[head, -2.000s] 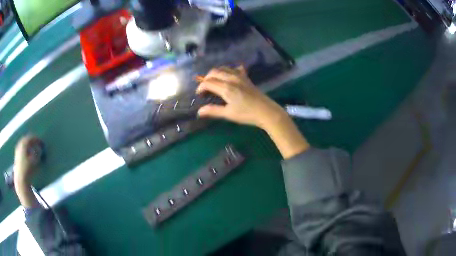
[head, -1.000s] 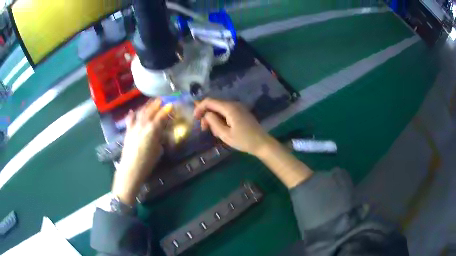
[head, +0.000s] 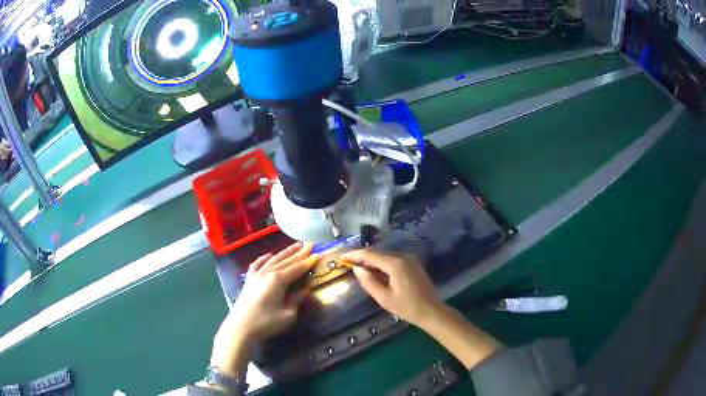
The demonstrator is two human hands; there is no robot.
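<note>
The video microscope (head: 306, 147) stands over the black base plate (head: 457, 224). Beneath its white ring lies a lit, gold-looking strip tray (head: 331, 271) with small round shiny parts. My left hand (head: 269, 298) holds the tray's left end, fingers at its edge. My right hand (head: 399, 286) pinches a thin orange stick (head: 350, 264), its tip at the tray near a round part. A dark strip tray (head: 341, 348) lies along the plate's front edge, and part of another strip tray (head: 433, 380) shows at the bottom edge.
The monitor (head: 155, 69) at the back left shows a ringed circular image. A red parts bin (head: 236, 201) stands left of the microscope and a blue bin (head: 399, 128) behind it. A pale-handled knife (head: 534, 304) lies on the green bench at right. Small grey pieces (head: 51, 382) lie at lower left.
My left hand came in from the far left to the plate under the microscope. The view has tilted up. The monitor went from a plain yellow picture to a ringed image.
</note>
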